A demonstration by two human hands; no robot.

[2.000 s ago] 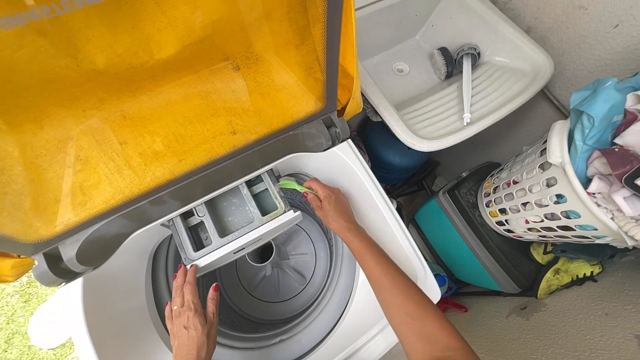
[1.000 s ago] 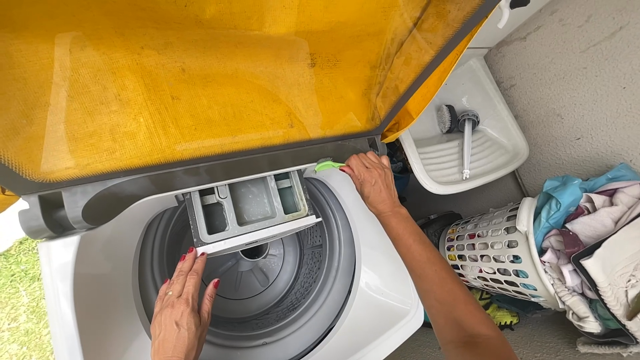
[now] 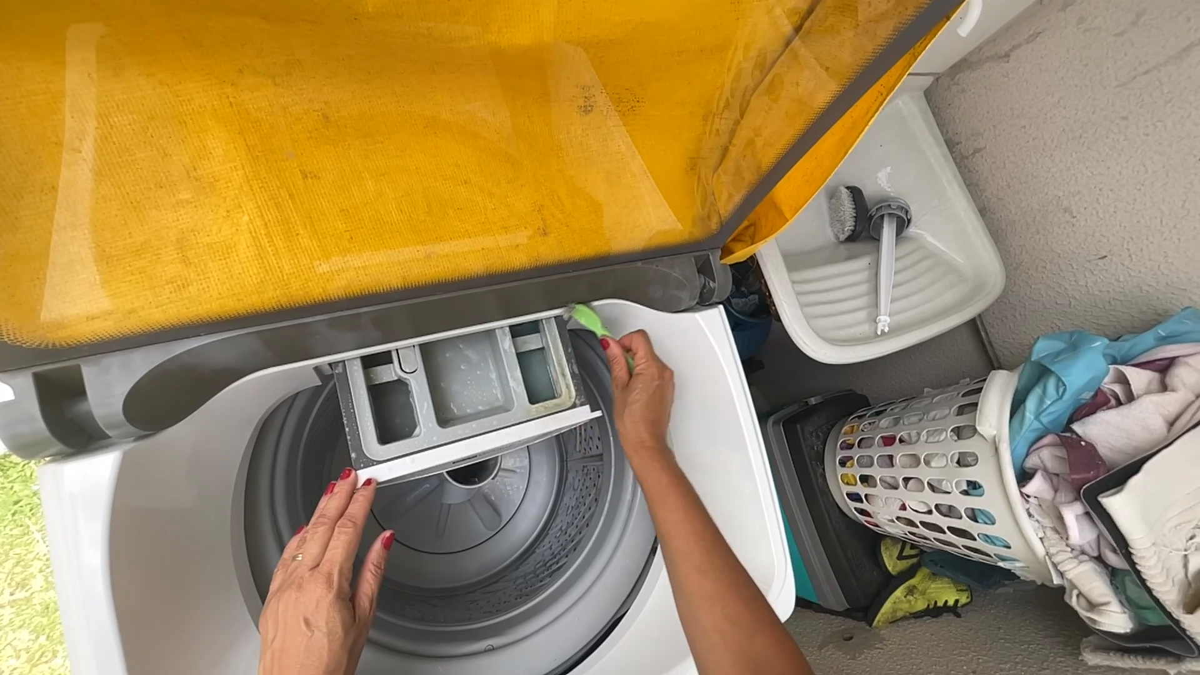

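Observation:
The detergent drawer of a top-load washing machine sticks out over the grey drum; its compartments look wet. My left hand has its fingertips at the left end of the drawer's white front edge, its fingers somewhat apart, holding nothing. My right hand grips the handle of a small green brush. The brush's head lies at the upper right corner of the drawer, by the rim below the lid's hinge. The lid stands raised, with yellow mesh fabric showing through its panel.
A white utility sink at the upper right holds a round brush head and a white-handled brush. Right of the machine stand a white laundry basket full of clothes, a black and teal box and yellow-green shoes.
The green brush, held in my right hand, has moved from inside the drum opening beside the drawer to its upper right corner. My left hand stays at the drawer's front. The view has shifted.

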